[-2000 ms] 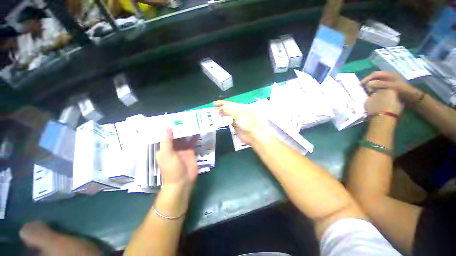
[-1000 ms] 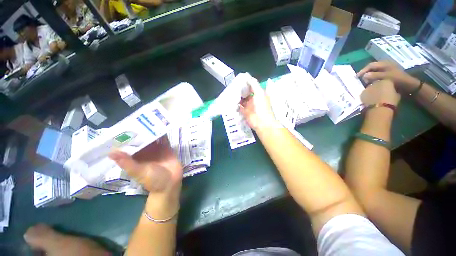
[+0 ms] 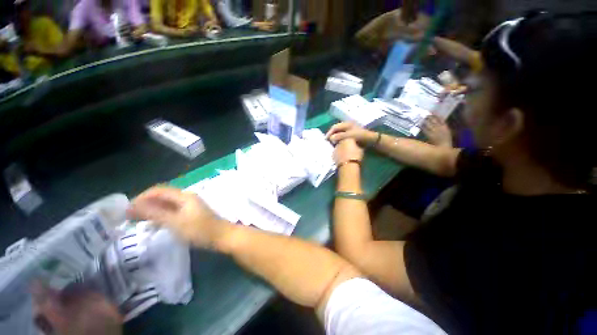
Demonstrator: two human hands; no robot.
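Note:
My left hand (image 3: 75,314) is blurred at the bottom left, holding a large-looking white folding carton (image 3: 52,262) with a green mark. The carton is tilted, close to the camera and cut off by the left edge. My right hand (image 3: 177,212) is blurred beside the carton's right end; whether anything is between its fingertips cannot be told. Under and beside it lies a pile of printed white papers or flat cartons (image 3: 157,258). More loose white sheets (image 3: 262,176) lie further right on the bench.
Slim closed cartons (image 3: 175,139) lie on the dark belt (image 3: 98,124). An open blue-and-white display box (image 3: 286,114) stands beyond the sheets. A neighbour in black (image 3: 510,242) sits close on the right, both hands over the sheets. Other people sit across the belt.
The view has swung right, bringing the neighbour into sight. The carton and my left hand now sit at the lower left. The white item seen in my right hand earlier is no longer clear there.

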